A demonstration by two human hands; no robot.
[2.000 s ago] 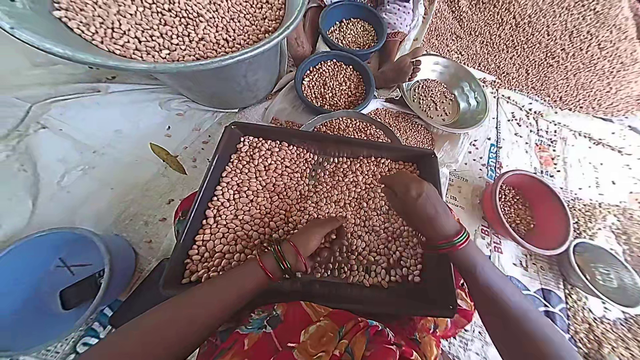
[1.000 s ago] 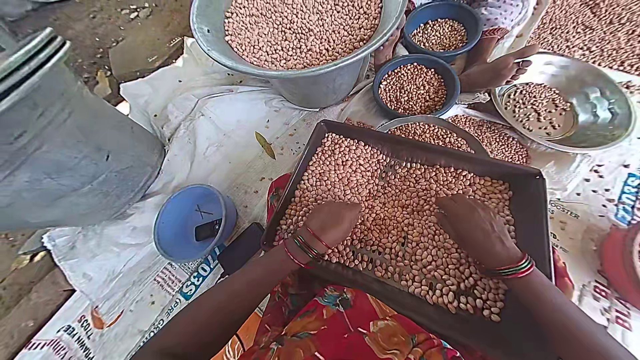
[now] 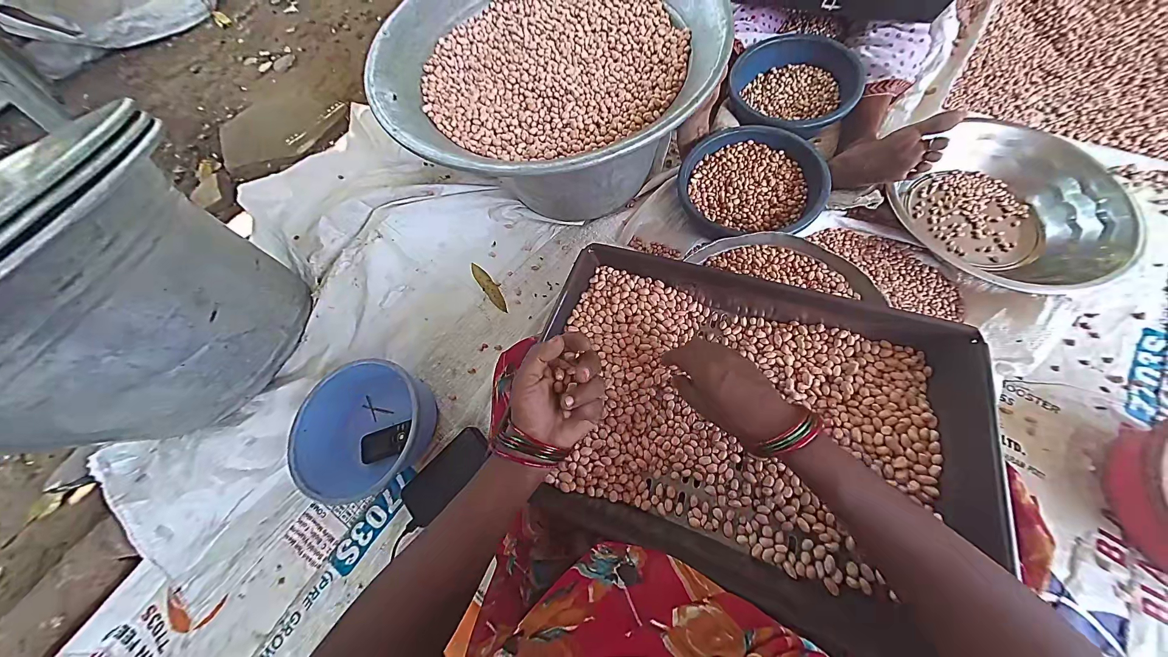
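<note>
A dark rectangular tray (image 3: 981, 438) with a slotted bottom rests on my lap, holding a wide layer of pinkish-brown nuts or beans (image 3: 858, 392). My left hand (image 3: 558, 388) is palm up at the tray's left side, its fingers curled around a few of the nuts or beans. Over the middle of the tray, my right hand (image 3: 730, 388) is back up with its fingers pointing left; its fingertips are low over the layer, and whether they hold anything is hidden. Both wrists wear bangles.
A large metal basin (image 3: 584, 187) and two blue bowls (image 3: 826, 196) of nuts or beans stand beyond the tray, beside another person's foot (image 3: 890, 157). A steel bowl (image 3: 1090, 205) is at right. A blue tub (image 3: 315, 447) holding a phone (image 3: 385, 442) and a metal container (image 3: 137, 310) are at left.
My left hand has turned palm up and now has a few nuts or beans in its fingers. My right hand has moved left over the tray. The view has swung left.
</note>
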